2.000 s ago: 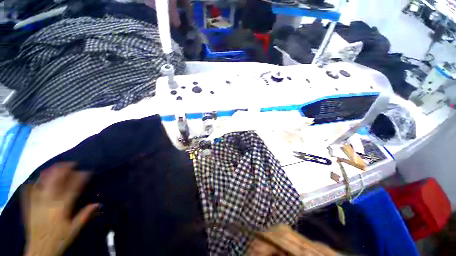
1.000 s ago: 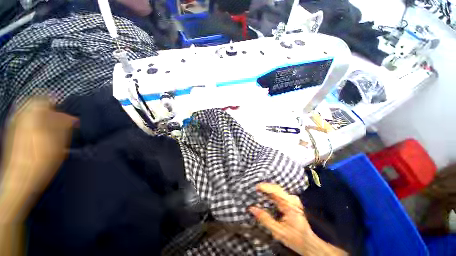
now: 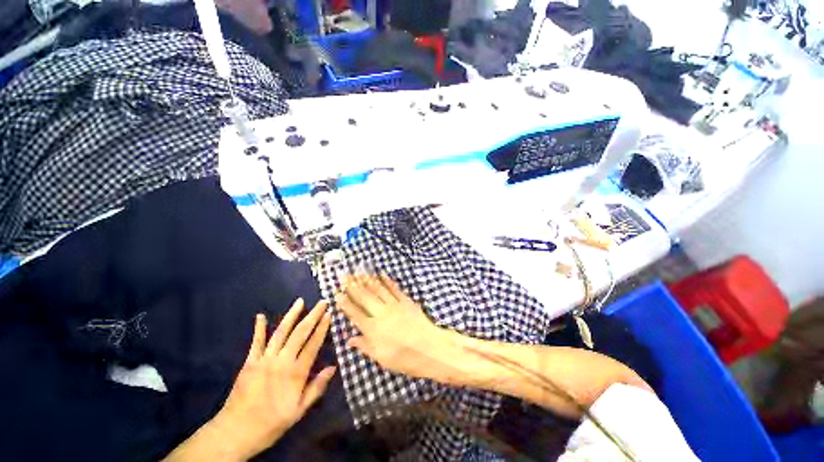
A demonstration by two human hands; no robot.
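The plain black fabric [image 3: 154,262] lies flat left of the needle, with loose thread and a small white patch on it. The gingham fabric [image 3: 452,280] lies to its right, its edge running to the presser foot [image 3: 321,248] of the white sewing machine [image 3: 407,135]. My left hand [image 3: 276,379] lies flat on the black fabric beside the seam, fingers spread. My right hand [image 3: 388,320] lies flat on the gingham just in front of the presser foot. Neither hand grips anything. The needle tip is too small to make out.
More gingham [image 3: 108,117] is piled behind the machine at left. Dark thread snips [image 3: 525,244] lie right of the needle. Beige strips [image 3: 583,280] hang at the table edge. A clear bag [image 3: 664,171], a blue bin [image 3: 687,361] and a red stool [image 3: 736,307] are at right.
My left hand has come down from the far left onto the black fabric by the seam. My right hand has moved up and left toward the presser foot. The gingham lies flatter.
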